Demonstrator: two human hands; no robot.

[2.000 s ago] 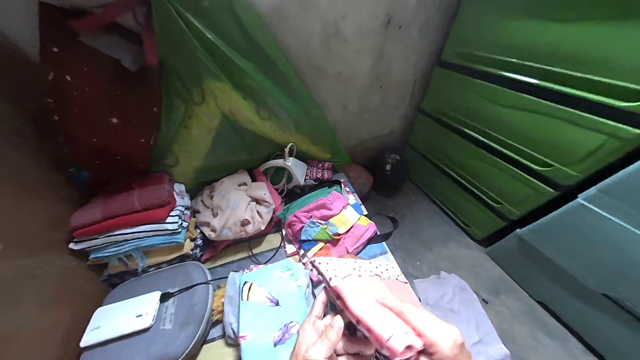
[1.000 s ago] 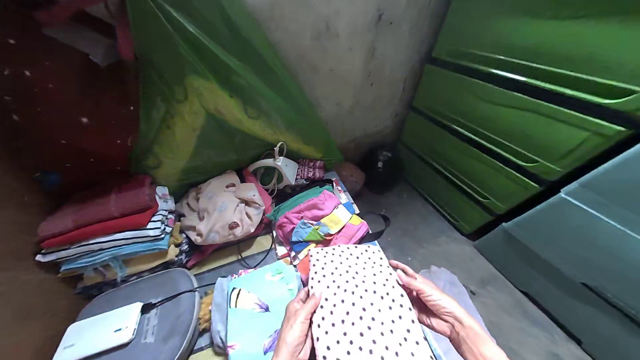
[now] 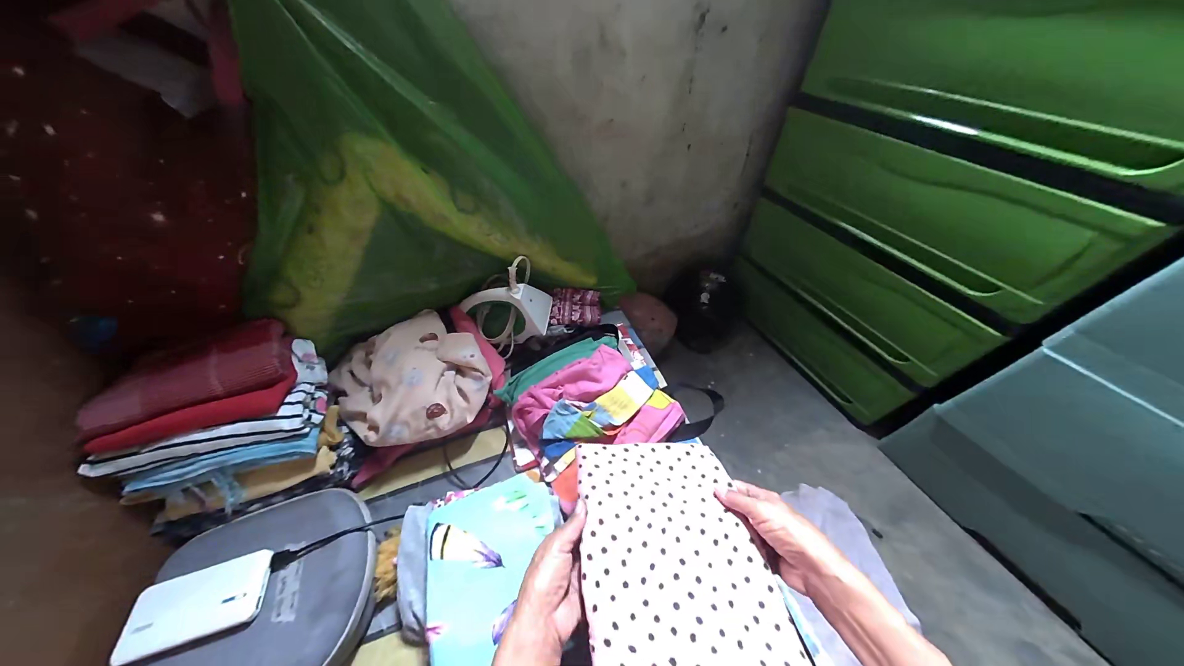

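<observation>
A folded white cloth with black polka dots (image 3: 680,555) lies flat between my two hands at the lower middle. My left hand (image 3: 546,587) grips its left edge, thumb along the side. On the opposite edge, my right hand (image 3: 786,536) has its thumb on top and its fingers partly hidden beneath. Just left of my left hand is a folded light-blue cloth with printed flowers (image 3: 486,564). Beyond the dotted cloth lies a heap of pink and multicoloured cloth (image 3: 592,398). A pale grey cloth (image 3: 856,555) is on the floor beyond my right forearm.
A stack of folded clothes (image 3: 213,407) stands at left, beside a bundled beige cloth (image 3: 412,379). Nearer is a grey case (image 3: 319,573) bearing a white power bank (image 3: 199,606) with a black cable. Green drawers (image 3: 943,203) and a pale blue-grey box (image 3: 1064,453) border the right side.
Two seconds ago my hands were around a pinkish folded cloth; now they hold the dotted cloth by its sides. Since one second ago the hold looks much the same.
</observation>
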